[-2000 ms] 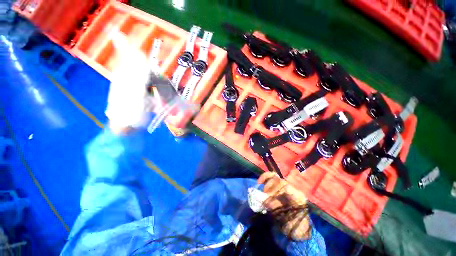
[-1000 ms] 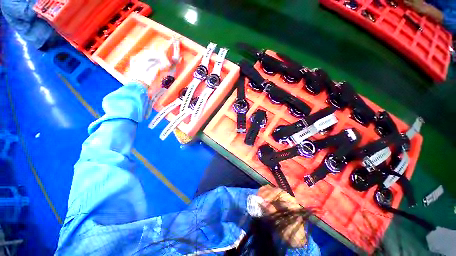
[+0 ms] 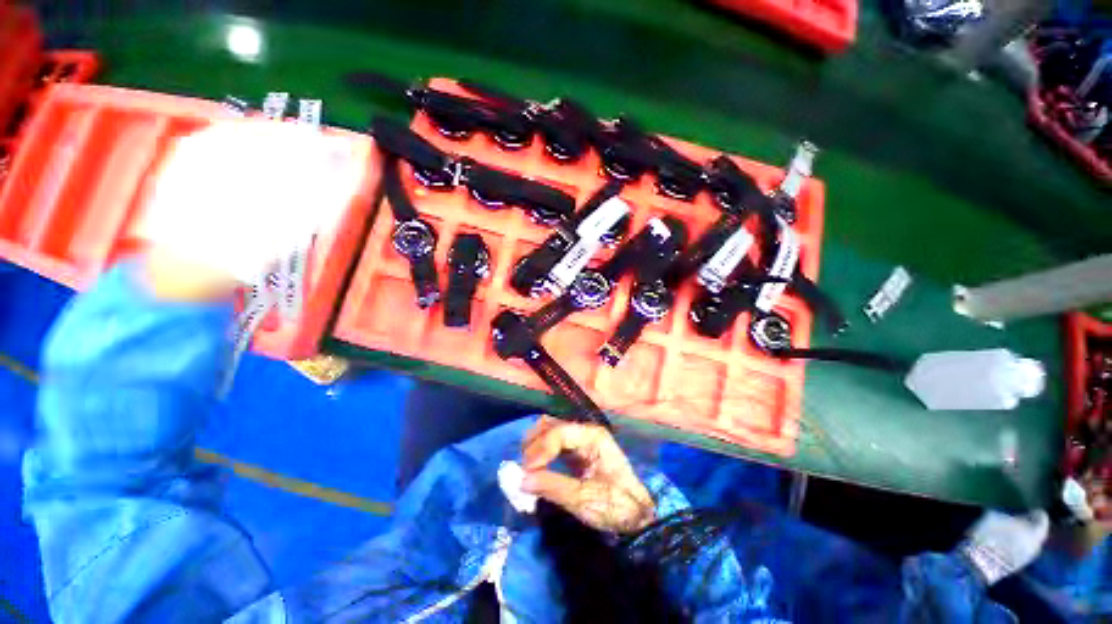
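Note:
My left hand (image 3: 232,207), in a white glove, is blurred and overexposed over the left orange-red tray (image 3: 73,183). It covers most of the grey-strapped watches (image 3: 290,283) there; their strap ends show above and below it. Whether it grips one is hidden by glare. My right hand (image 3: 591,475), mostly bare, is low in the centre at the bench edge, thumb and finger curled close together. A small white piece (image 3: 515,485) is at its fingertips; I cannot tell if it is held or worn. The full tray (image 3: 762,402) holds several black-strapped watches (image 3: 415,238) and some grey straps (image 3: 591,244).
A short pale strip (image 3: 888,293) and a flat white bottle-shaped item (image 3: 976,379) lie on the green bench (image 3: 854,427) at right. A long pale bar (image 3: 1037,290) is beyond. Another person's gloved hand (image 3: 1007,542) shows lower right. More orange-red trays stand at the edges.
The view has turned and shifted, so the trays appear further left. My left hand has moved from the tray's middle compartments onto the grey-strapped watches. My right hand stays low by the bench edge.

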